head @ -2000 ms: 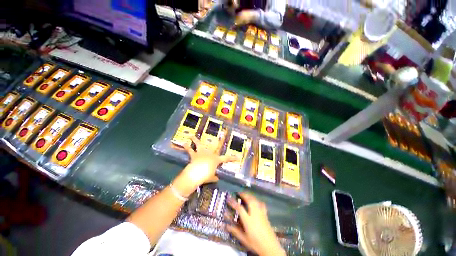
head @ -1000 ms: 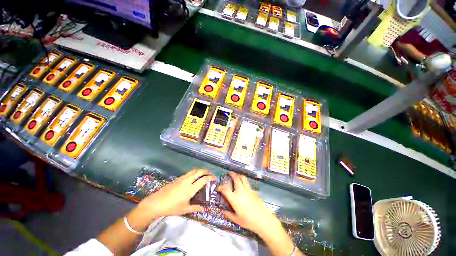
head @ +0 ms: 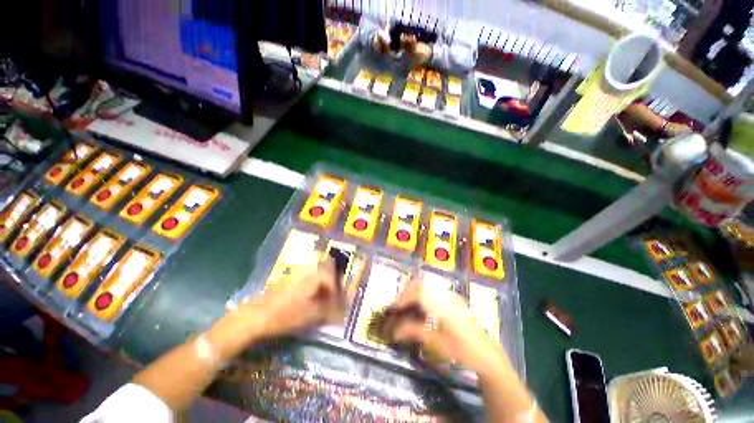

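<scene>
A clear tray holds yellow keypad phones in two rows. The back row lies back up, including a phone back. The front row shows pale, bright screens, such as the middle phone; hands partly cover this row. My left hand is bunched over the second front phone, with a dark patch at its fingertips; blur hides whether it grips anything. My right hand is bent over the middle front phones, with dark blocks, perhaps batteries, under its fingers. Shiny clear film lies at the near edge.
A second tray of phones lies left, below a monitor. Right are a small dark block, a smartphone, a cream fan and a slanted metal post. Another person's arm shows beyond.
Both hands have moved forward from the near edge to over the tray's front row. The dark blocks have left the film. The first front screen has gone from dark to pale. The view has shifted.
</scene>
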